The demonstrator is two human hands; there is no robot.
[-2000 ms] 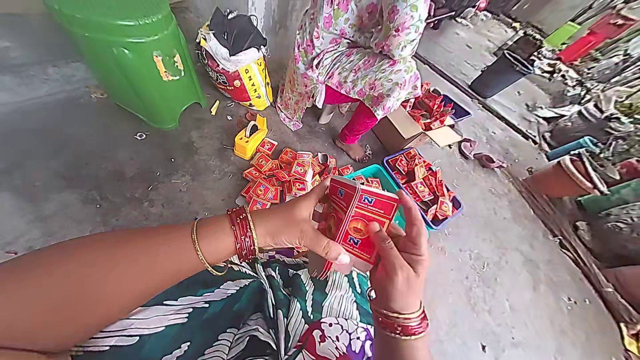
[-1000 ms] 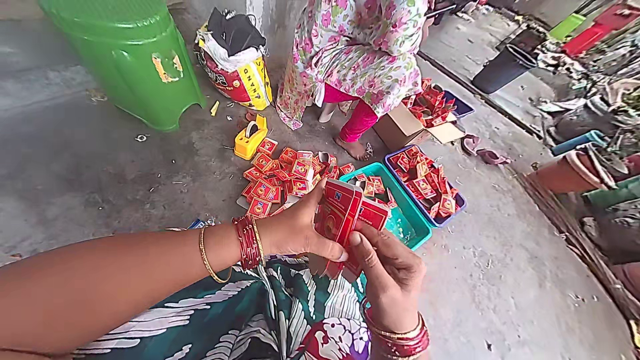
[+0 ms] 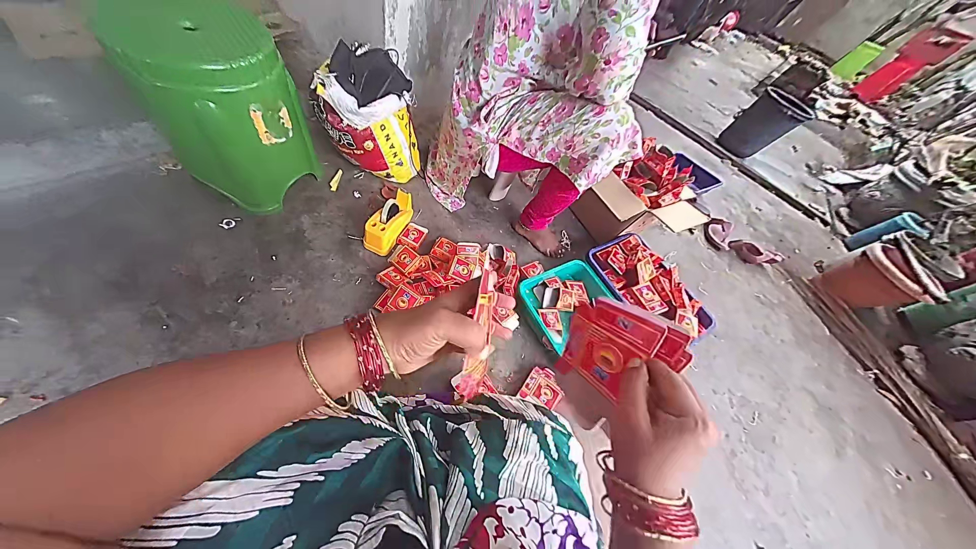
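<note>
My left hand (image 3: 431,332) grips a red printed carton piece (image 3: 483,328), seen nearly edge-on, above my lap. To its right, my right hand (image 3: 659,419) pinches a flat red printed carton (image 3: 618,343) between thumb and fingers, with flaps showing at its side. The two hands are apart. Beyond them a heap of small red cartons (image 3: 412,267) lies on the floor. A teal tray (image 3: 534,305) with some cartons is partly hidden behind the right-hand carton. Beside it stands a blue tray (image 3: 705,320) full of cartons. More cartons (image 3: 541,387) lie by my lap.
A yellow tape dispenser (image 3: 387,225) stands behind the heap. A green plastic stool (image 3: 213,114) and a stuffed sack (image 3: 366,122) are at the back left. A person in floral clothing (image 3: 541,84) sits ahead, near an open cardboard box (image 3: 610,206). Sandals (image 3: 751,250) lie to the right.
My hands were together on the red cartons; now they are apart, each holding a piece. My right hand has moved to the right with a flat carton.
</note>
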